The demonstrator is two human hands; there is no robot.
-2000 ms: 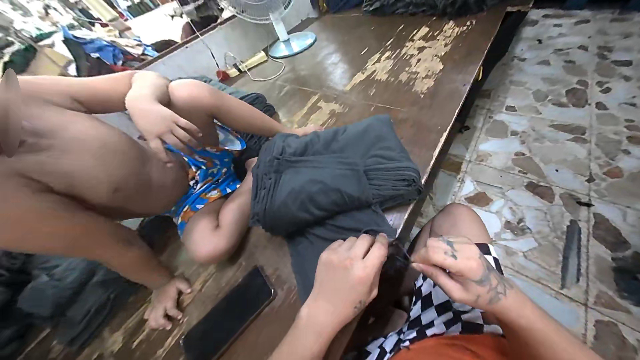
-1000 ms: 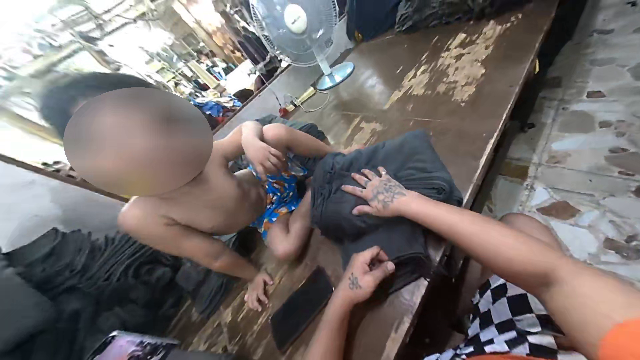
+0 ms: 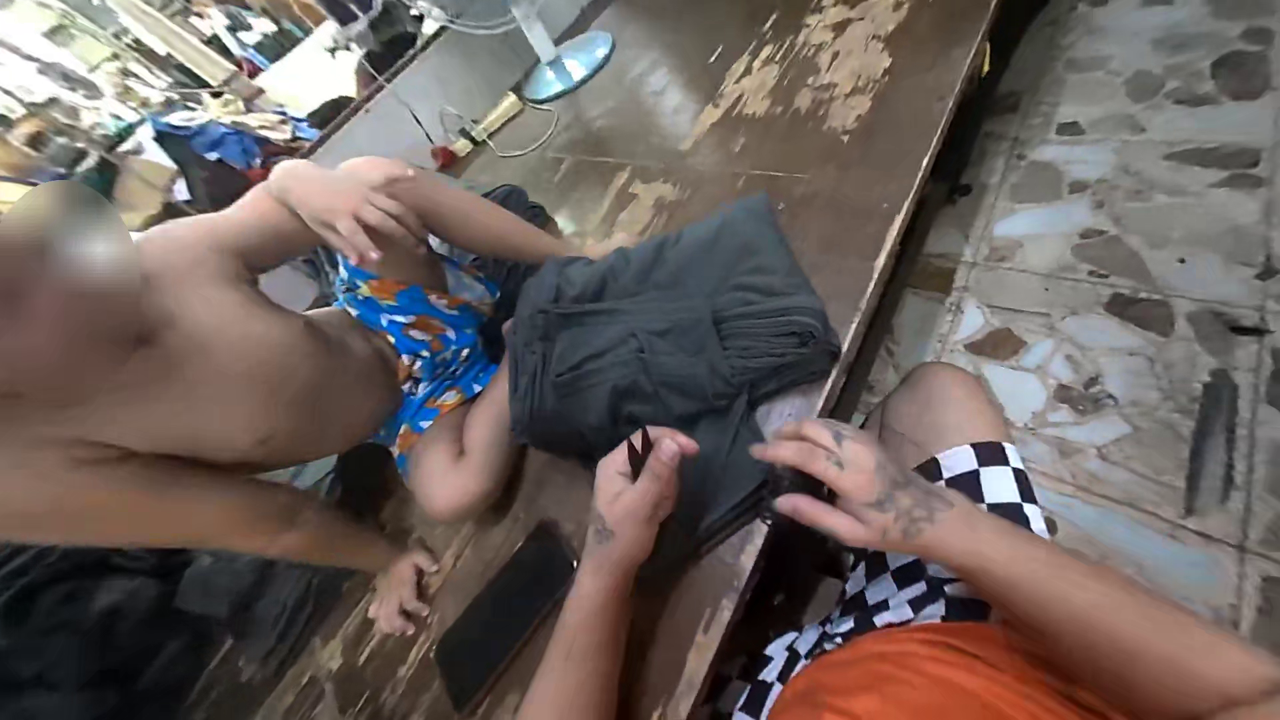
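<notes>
A stack of folded dark grey garments (image 3: 650, 340) lies on the worn brown wooden platform, with one layer of cloth (image 3: 710, 460) hanging toward its edge. Over that cloth is my left hand (image 3: 640, 490), closed around a small dark pointed tool, perhaps thread snips; only its tips show. My right hand (image 3: 860, 490) is just past the platform's edge, thumb and fingers spread around something dark at the cloth's corner. Whether they grip it is unclear. A dark smartphone (image 3: 505, 615) lies left of my left forearm.
Another person (image 3: 250, 370) in blue patterned shorts (image 3: 430, 340) sits left of the stack, one hand (image 3: 403, 592) on the platform (image 3: 690, 650). Behind are a fan base (image 3: 568, 68) and a power strip with a cord (image 3: 490, 125). Dark cloth (image 3: 120, 620) lies lower left; stone-patterned floor (image 3: 1110, 300) is at right.
One second ago my right hand lay flat on the folded stack; now it is off the stack, at the platform's edge. The view has tilted down.
</notes>
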